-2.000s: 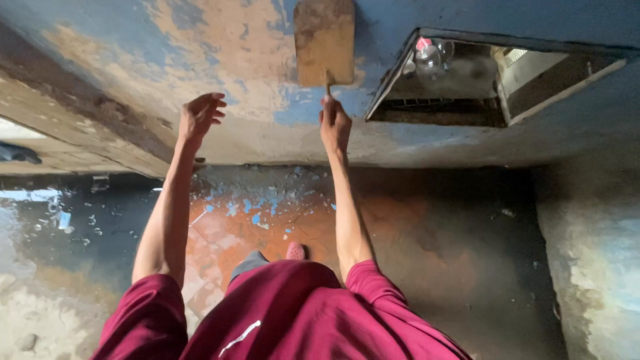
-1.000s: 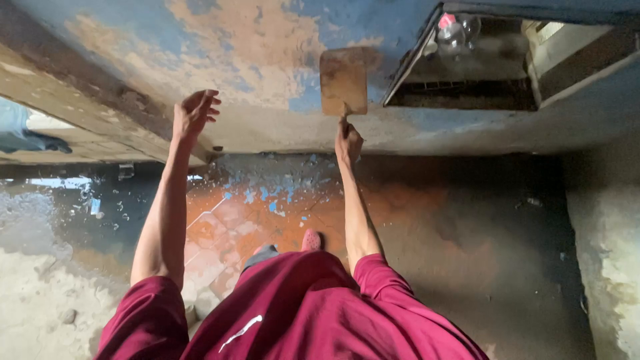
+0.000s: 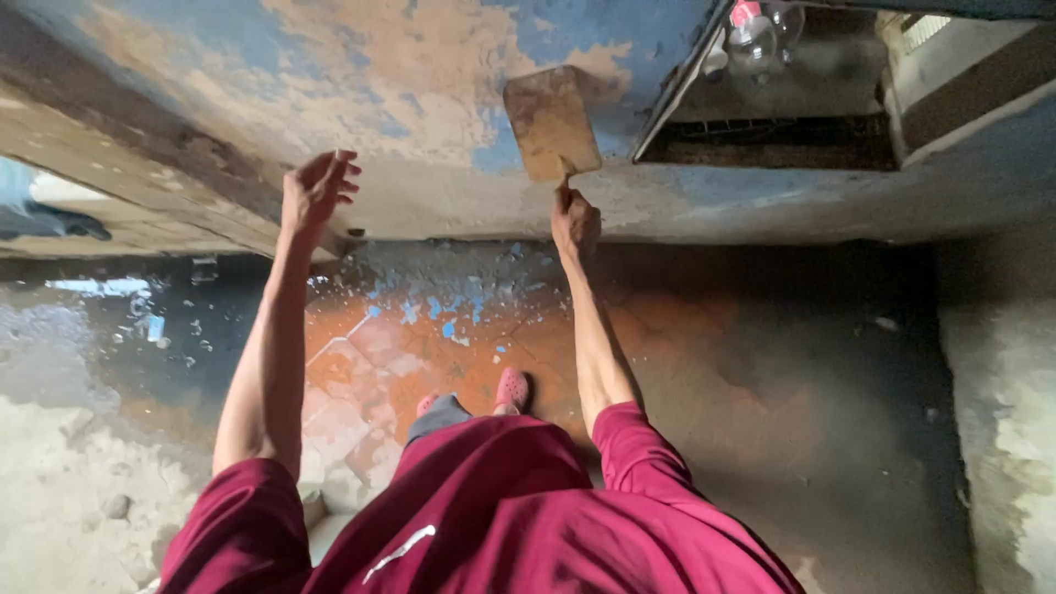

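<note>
My right hand point(image 3: 576, 221) is closed on the handle of a flat, broad-bladed trowel point(image 3: 551, 124), whose blade lies at or close against the wall. The wall point(image 3: 396, 74) has blue paint with large bare patches of beige plaster. To the left, my left hand point(image 3: 320, 188) is raised in front of the lower wall with its fingers apart and bent, and nothing shows in it. Blue paint flakes point(image 3: 448, 329) are scattered on the tiled floor below, near the foot of the wall.
A framed wall opening point(image 3: 767, 144) at the upper right has clear plastic bottles point(image 3: 752, 49) in it. A ledge or beam point(image 3: 140, 157) runs along the left, with dark cloth point(image 3: 58, 221) beyond it. Another wall point(image 3: 1011, 412) stands at the far right.
The trowel was upright in both earlier frames; its blade now tilts to the left at the top. My left hand stays raised and empty. The view has shifted somewhat.
</note>
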